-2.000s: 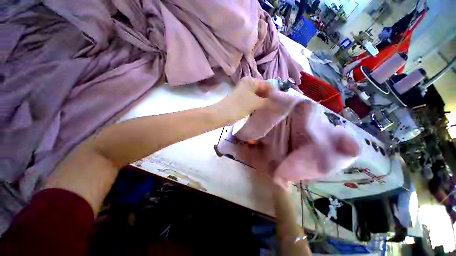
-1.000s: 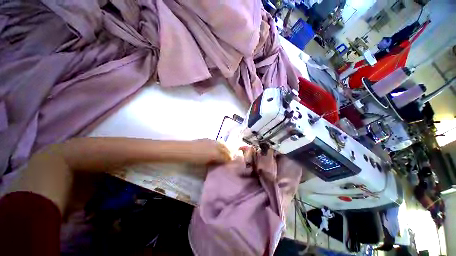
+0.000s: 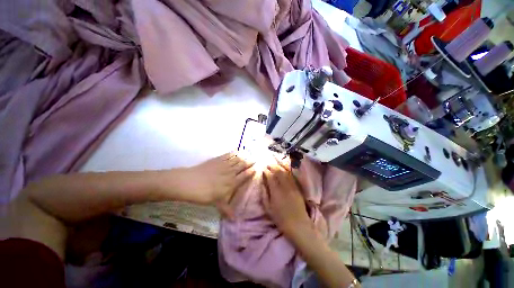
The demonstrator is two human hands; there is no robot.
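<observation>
A dusty-pink garment piece (image 3: 253, 243) lies under both hands at the needle area and hangs over the table's front edge. My left hand (image 3: 225, 179) presses flat on its left side, fingers towards the needle. My right hand (image 3: 284, 197) lies on it just right of my left hand, fingertips in the lamp glow. The presser foot and needle (image 3: 280, 151) are hard to make out in the glare. The white sewing machine (image 3: 349, 121) stands over the cloth, its display lit.
A large pile of pink cloth (image 3: 107, 67) covers the left and far side of the white table (image 3: 163, 132). A red basket (image 3: 375, 76) stands behind the machine. Purple thread cones (image 3: 470, 39) are at upper right. A black cloth with white print (image 3: 394, 233) lies right of the bed.
The garment piece, first held up before the machine, is now down at the needle. My right hand, hidden one second ago, now shows on the cloth. The view has moved closer to the machine.
</observation>
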